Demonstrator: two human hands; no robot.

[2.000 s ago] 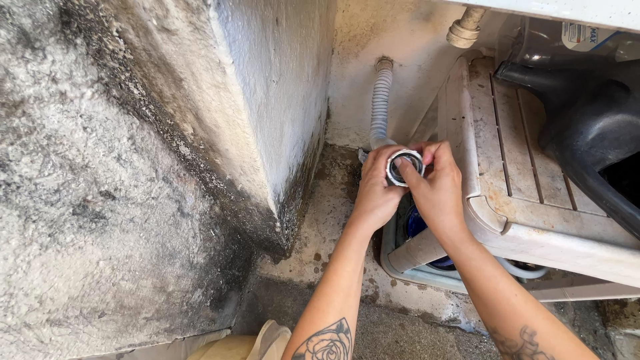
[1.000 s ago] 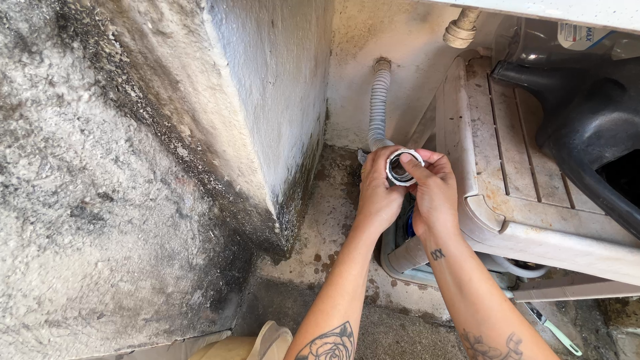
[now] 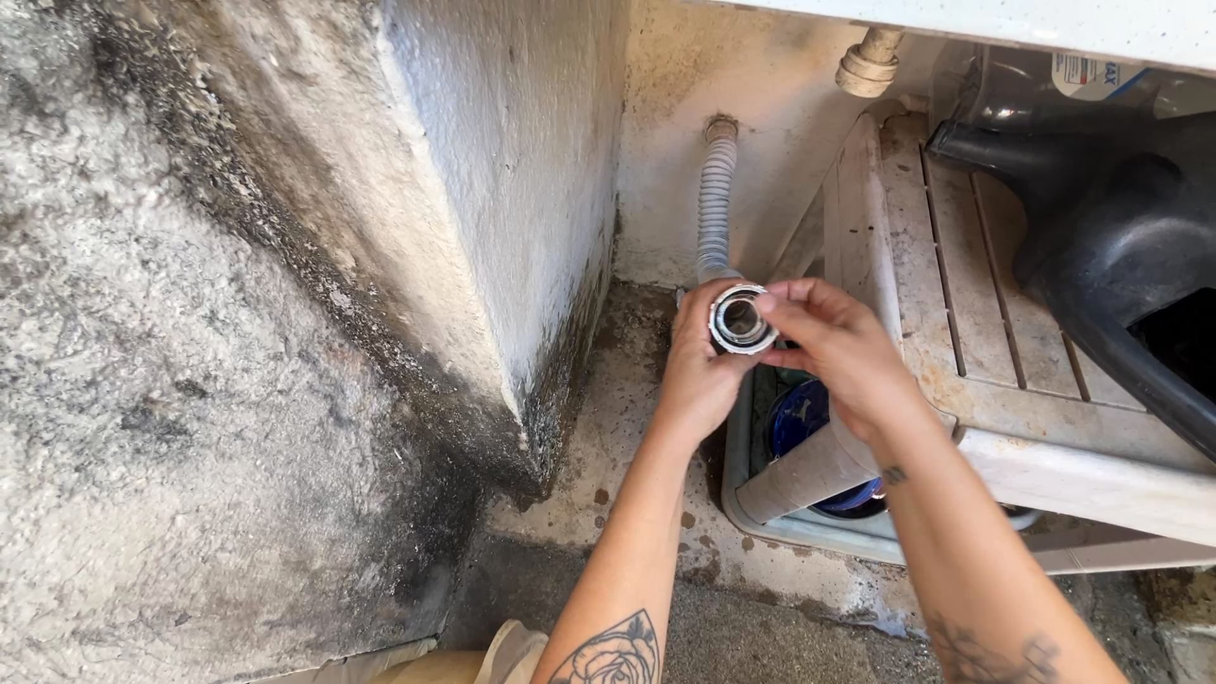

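A corrugated grey drain hose (image 3: 717, 199) comes out of the back wall and runs down to my hands. My left hand (image 3: 698, 370) is closed around its near end, where a white ribbed plastic ring nut (image 3: 744, 320) faces up, with a dark round opening inside. The thumb and fingers of my right hand (image 3: 836, 347) touch the right side of the nut's rim. Above and to the right, a beige pipe end (image 3: 868, 65) hangs beneath the white countertop (image 3: 1045, 21), apart from the hose.
A dirty plastic slatted stool (image 3: 959, 285) stands at the right, bearing a black watering can (image 3: 1130, 237) and a clear container (image 3: 1007, 85). Below it, a tray (image 3: 807, 532) holds something blue (image 3: 800, 418). A stained wall corner (image 3: 494, 285) juts out at the left.
My right thumb has moved from over the opening to the nut's right edge, and the right hand has shifted slightly right. My left hand stays on the hose end.
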